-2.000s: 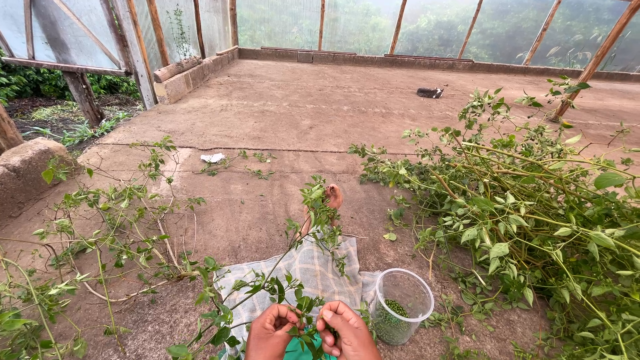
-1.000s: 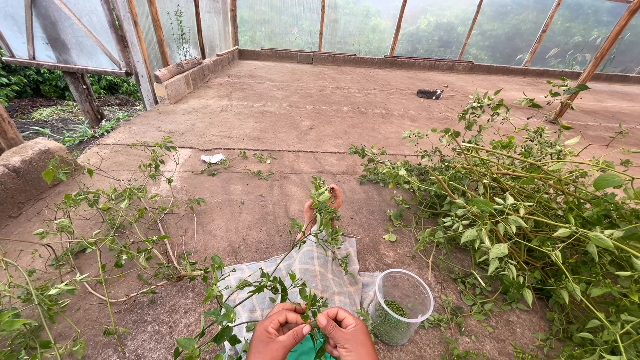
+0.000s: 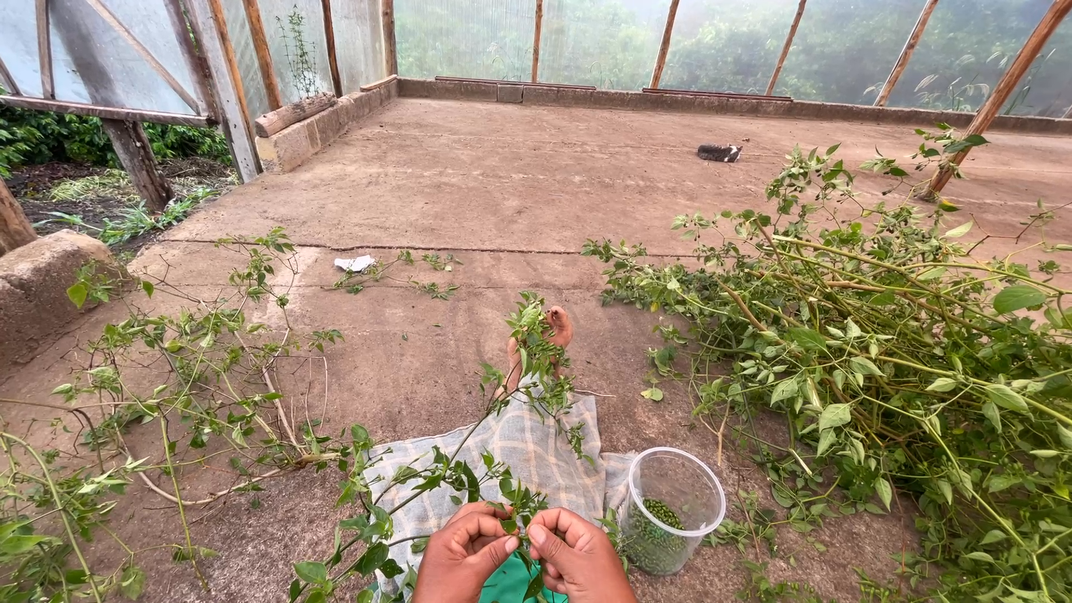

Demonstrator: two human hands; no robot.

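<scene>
Over my lap, my left hand point(image 3: 473, 548) pinches a leafy green branch point(image 3: 452, 473) between thumb and fingers. Close beside it, my right hand point(image 3: 574, 553) has its thumb and fingertips closed on a small sprig of the same branch; what lies between the tips is too small to tell. The branch reaches forward over a plaid cloth point(image 3: 536, 452) spread across my legs, toward my bare feet point(image 3: 559, 327). Right of my hands stands a clear plastic tub point(image 3: 674, 511), partly filled with small round green fruits point(image 3: 657, 528).
A large heap of cut leafy branches point(image 3: 837, 360) lies at right, with sparser branches point(image 3: 193, 385) at left. Farther off on the concrete floor point(image 3: 502, 176) are a white scrap point(image 3: 355, 263) and a dark and white object point(image 3: 718, 153). A wooden post point(image 3: 997, 100) leans at right.
My hands have shifted slightly on the branch, fingertips coming closer together than one second ago. The tub and the heap have stayed in place.
</scene>
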